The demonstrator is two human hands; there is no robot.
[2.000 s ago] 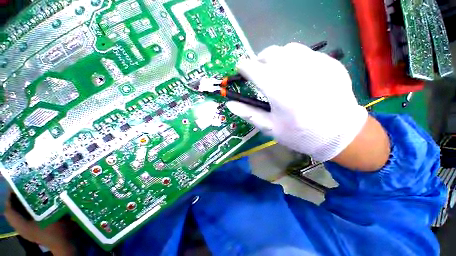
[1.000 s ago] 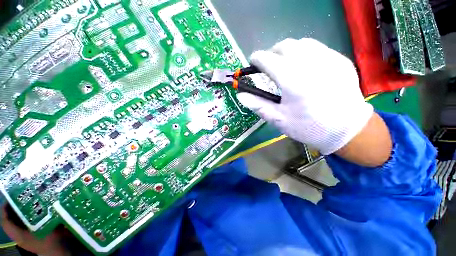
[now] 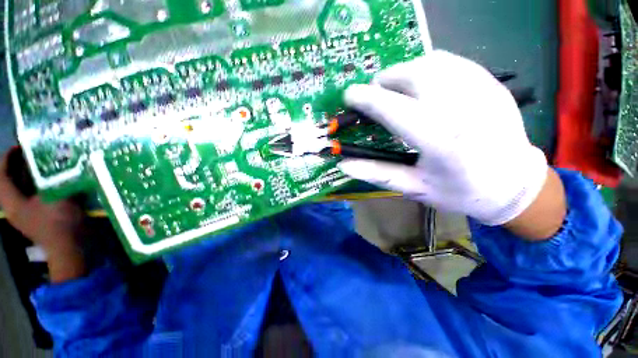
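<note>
A large green circuit board (image 3: 231, 91) with white border lines lies solder side up in front of me, cut off by the top of the picture. My right hand (image 3: 455, 133), in a white glove, holds diagonal cutters (image 3: 308, 140) with orange bands and black handles. Their silver jaws are over the lower middle of the board; glare blurs the exact contact. My bare left hand (image 3: 49, 224) is at the board's lower left corner, with its fingers partly hidden beside or under the board. I cannot tell what the left fingers grip.
A red pad (image 3: 578, 91) lies at the right, with part of another green board (image 3: 628, 91) beyond it. A dark object (image 3: 514, 87) lies on the green bench (image 3: 490, 31) behind my right hand. A yellow edge strip and a metal frame (image 3: 444, 262) show below.
The board appears turned and higher in the picture. The cutters have moved from the row of dark chips down to the board's lower middle. More of my left hand and sleeve shows.
</note>
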